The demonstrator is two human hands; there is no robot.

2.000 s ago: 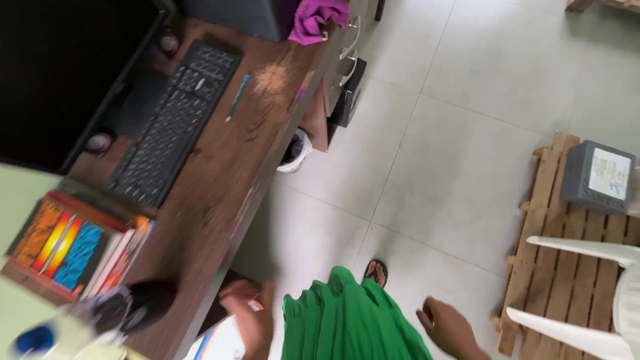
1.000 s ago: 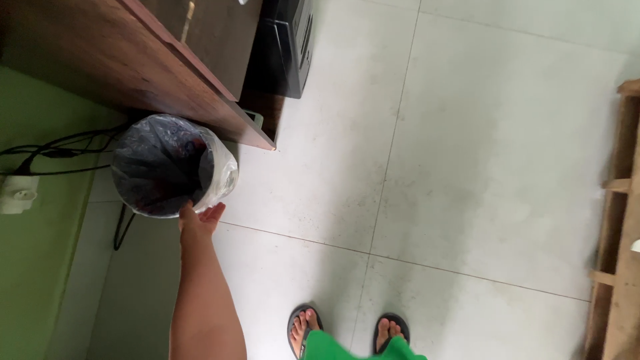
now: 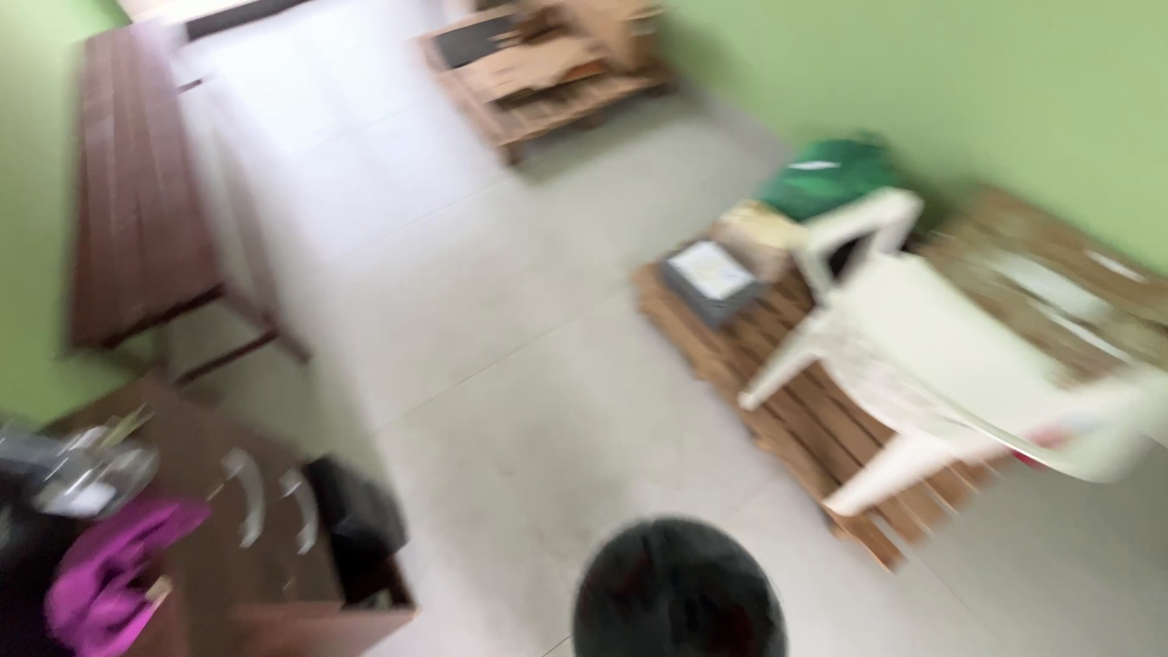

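A round bin with a dark liner (image 3: 677,593) shows at the bottom edge, right of centre, seen from above and blurred. Its lower part is cut off by the frame. Neither of my hands shows, so what holds the bin is hidden. To its left is the brown wooden desk (image 3: 265,566) with curved metal handles and a purple cloth (image 3: 119,575) on it. A black box-like object (image 3: 358,516) is beside the desk.
A white plastic chair (image 3: 949,347) stands on a wooden pallet (image 3: 803,438) at right, near a grey box (image 3: 712,281) and a green bag (image 3: 830,178). A dark red wooden bench (image 3: 137,192) lines the left wall. Another low pallet (image 3: 547,78) holds cardboard at the back.
One second ago a hand touched the lined bin beside the desk; now the bin is at the bottom of the view, away from the desk, and no hand shows. The view has swung up across the room.
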